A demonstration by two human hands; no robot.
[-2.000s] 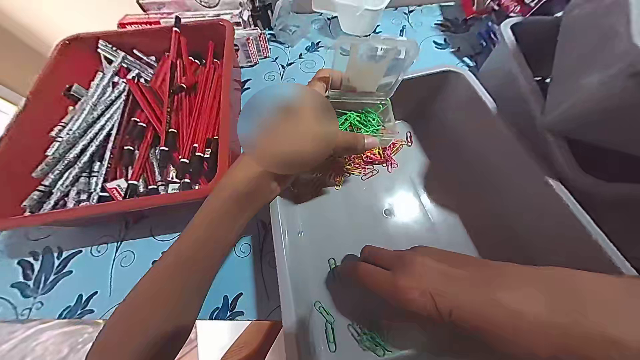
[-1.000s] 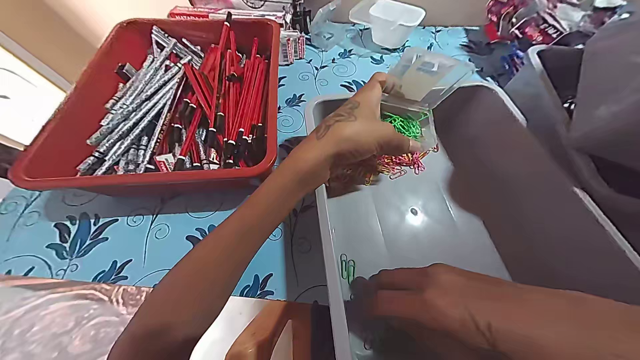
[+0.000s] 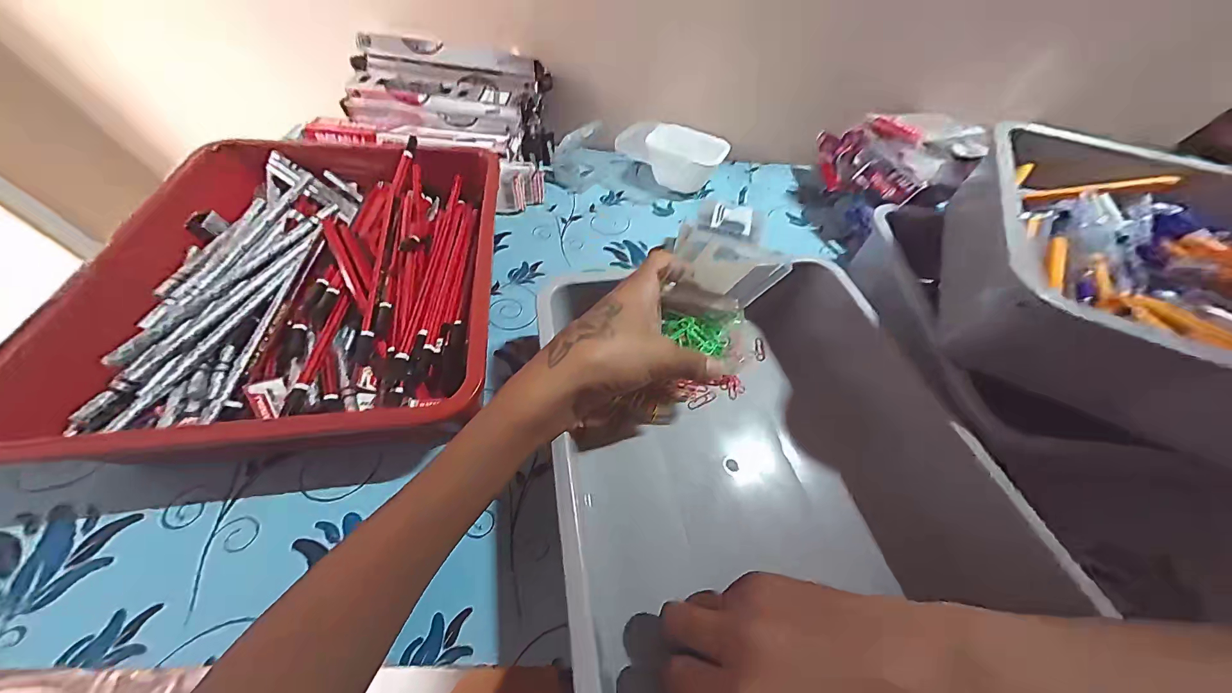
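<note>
My left hand (image 3: 635, 351) holds a small clear plastic box (image 3: 727, 265) with its lid up, over the far end of a grey plastic tray (image 3: 674, 520). Green paper clips (image 3: 701, 332) fill the box. Red and pink paper clips (image 3: 717, 390) lie on the tray floor just below it. Low in the tray, near its left wall, my right hand (image 3: 741, 630) is bent with its fingers curled down; the fingertips are dark and blurred, and whether they grip anything is hidden.
A red tray (image 3: 241, 438) of silver and red pencils stands at left. Behind are stacked boxes (image 3: 448, 91) and a white plastic container (image 3: 685, 154). At right, a grey bin (image 3: 1088, 332) holds yellow and blue items on a blue floral tablecloth (image 3: 568, 231).
The view has tilted up, showing the bin at right. My left hand still holds the clear box. The green clips seen earlier beside my right hand are out of sight now.
</note>
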